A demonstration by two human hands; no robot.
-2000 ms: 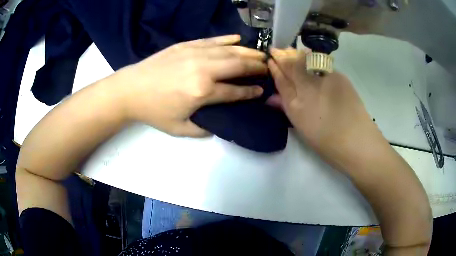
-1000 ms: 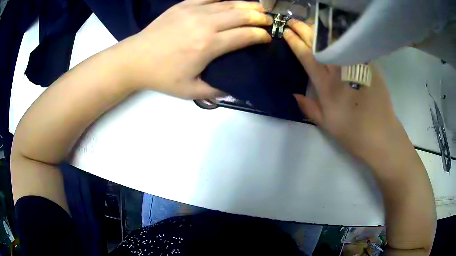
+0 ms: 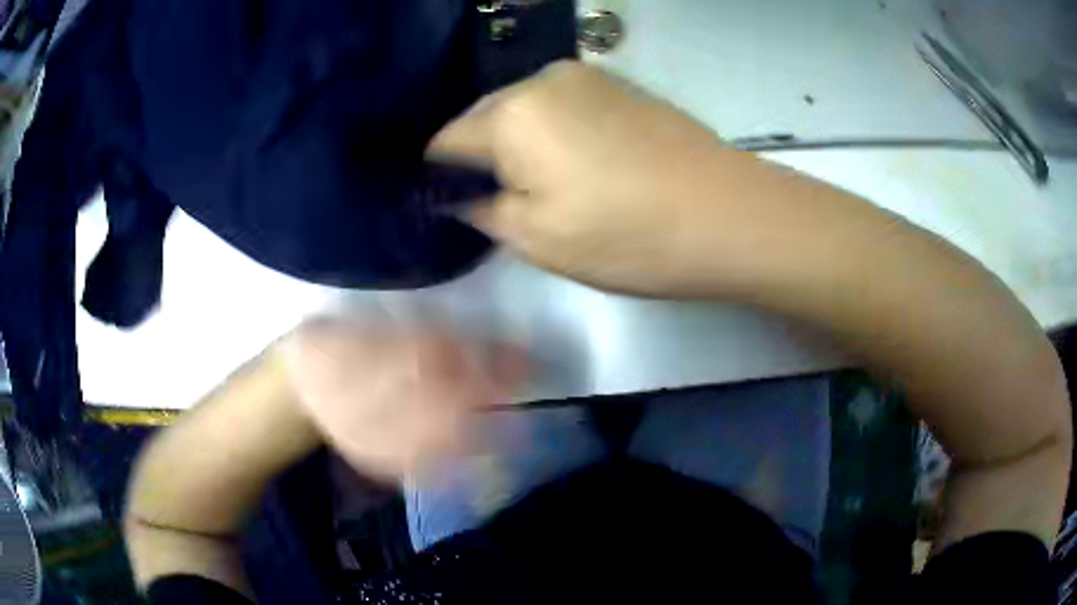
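The dark navy garment (image 3: 295,154) lies bunched on the white machine table at the upper left, with a narrow part hanging at the far left. My right hand (image 3: 555,177) grips the garment's right side with fingers bent around the cloth. My left hand (image 3: 402,396) is blurred, below the garment near the table's front edge, apart from the cloth; its fingers are too blurred to read. A small metal part (image 3: 501,21), perhaps the presser foot, shows at the top edge.
A round metal bed disc (image 3: 600,31) lies right of the metal part. A long thin silver tool (image 3: 986,109) lies at the upper right. A dark seam crosses the white table (image 3: 697,337) on the right. My lap and dark clothing are below the front edge.
My left hand has left the cloth by the presser foot and moved down toward me. My right hand has moved left with the cloth. The view has shifted; the machine head is out of sight.
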